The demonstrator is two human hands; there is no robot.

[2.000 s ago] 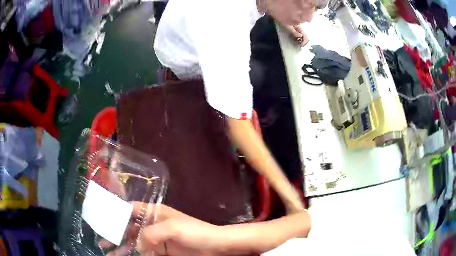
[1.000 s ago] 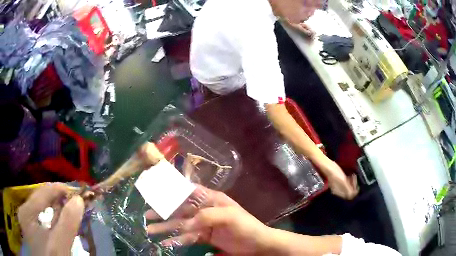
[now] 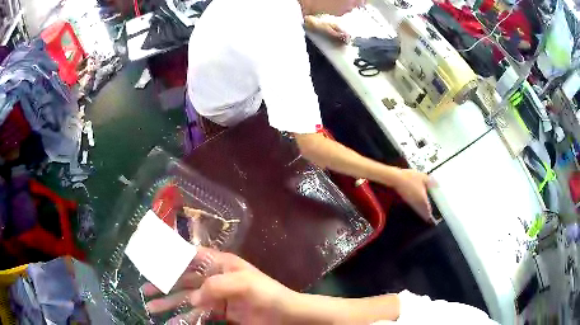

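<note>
A clear plastic clamshell box [image 3: 219, 193] is held low at the left, tilted, with yellowish-brown scraps [image 3: 207, 219] inside. A white square tissue [image 3: 160, 251] lies on the box near my fingers. My right hand [image 3: 232, 285] reaches in from the lower right and grips the box's near edge; some fingers show through the clear plastic. My left hand is not in view.
A person in a white top [image 3: 254, 57] sits ahead, one hand [image 3: 416, 190] at the white machine table's edge [image 3: 470, 171]. A dark brown board [image 3: 254, 190] covers a red basket [image 3: 375, 203]. A yellowish sewing machine [image 3: 439, 76] and black-handled scissors [image 3: 365, 66] are on the table.
My left hand, which held a brownish bone-like piece over the box a second ago, has left the view. The box and my right hand show farther left. The other person's hand has reached the table edge.
</note>
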